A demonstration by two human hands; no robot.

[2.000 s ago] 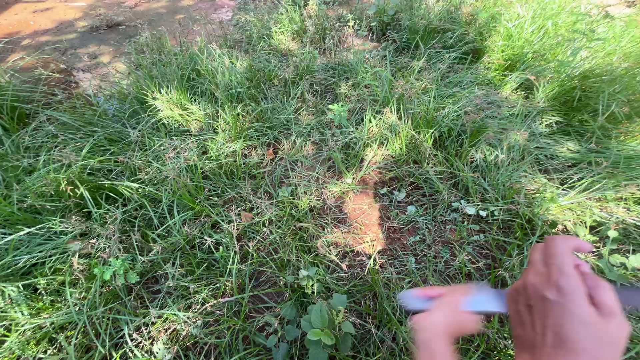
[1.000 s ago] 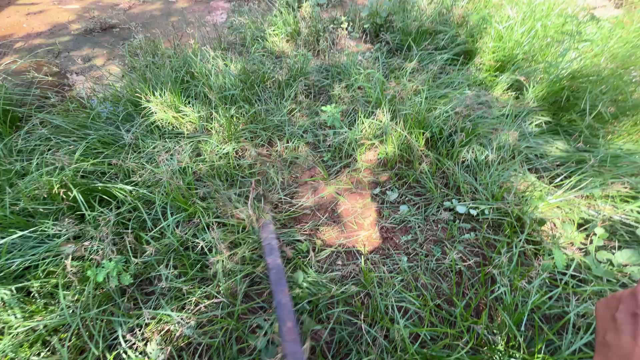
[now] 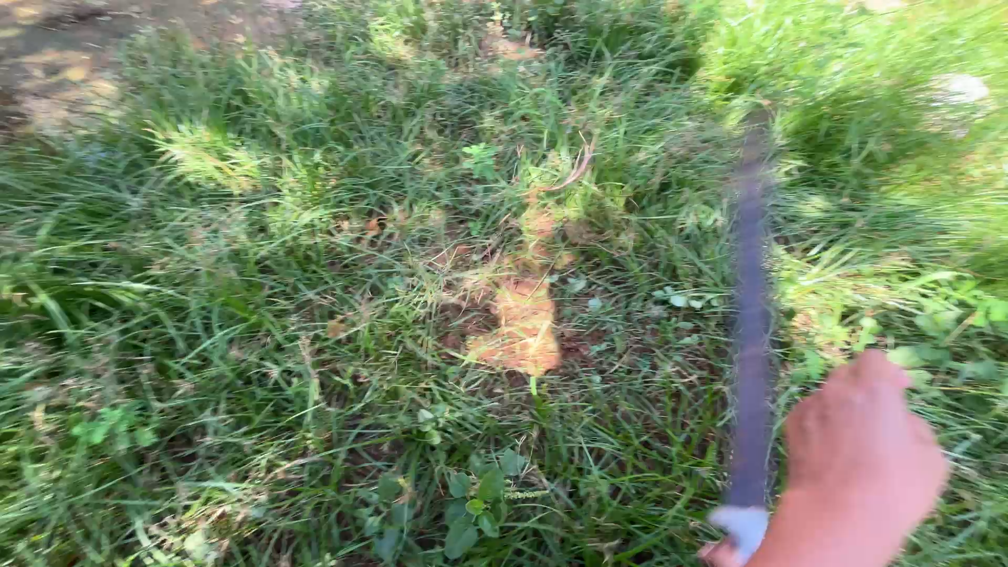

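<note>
A machete point(image 3: 752, 315) with a long, dark, flat blade and a pale handle stands nearly upright in the view, blurred, its tip among the grass at the upper right. At the bottom edge, fingers that look like my left hand point(image 3: 717, 554) are on the handle, mostly out of view. My right hand point(image 3: 862, 445), to the right of the blade, is raised with its back to the camera. Its fingers look curled, but blur and the angle hide whether it holds anything. Green grass point(image 3: 315, 315) surrounds a sunlit patch of reddish bare soil point(image 3: 526, 331).
Low broad-leaved weeds point(image 3: 476, 512) grow at the bottom middle. Bare, shaded ground point(image 3: 63, 71) lies at the upper left. Taller, brighter grass point(image 3: 850, 118) stands at the upper right, near a pale object point(image 3: 957, 89). A curved dry stem point(image 3: 579, 169) shows above the soil patch.
The blade, left of the soil patch one second ago, is now on its right. The hand at the right edge then has come further into view. Two seconds ago both hands were at the pale handle.
</note>
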